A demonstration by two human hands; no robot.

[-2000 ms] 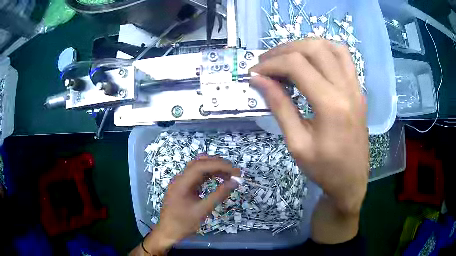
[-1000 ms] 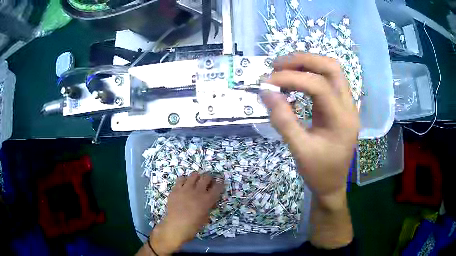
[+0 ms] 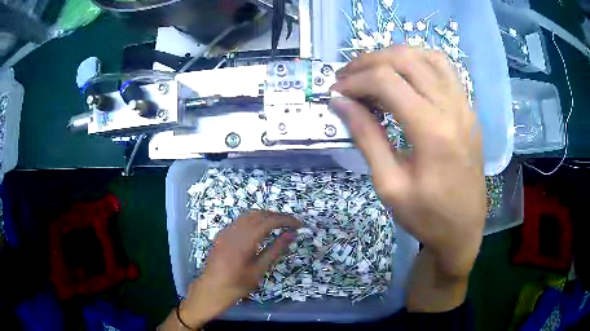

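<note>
My right hand [image 3: 414, 129] pinches a white-headed part [image 3: 335, 96] between thumb and fingertips. Its thin legs point left to the nest [image 3: 308, 94] beside the green spot on the metal fixture [image 3: 200, 139]. My left hand [image 3: 242, 249] is over the lower tub [image 3: 173, 226], palm down, thumb and forefinger close together just above the heap of white-headed parts [image 3: 336, 239]. Whether a part is between those fingertips is too unclear to tell.
The upper tub [image 3: 495, 97] with similar parts stands right of the fixture, partly behind my right hand. A cylinder block [image 3: 139, 110] with dark knobs is at the fixture's left end. Clear boxes [image 3: 537, 110] are far right. Red frames [image 3: 87, 249] show below the bench.
My left hand has risen from among the parts in the lower tub. My right hand, still pinching a part, has moved slightly up and left relative to a second ago.
</note>
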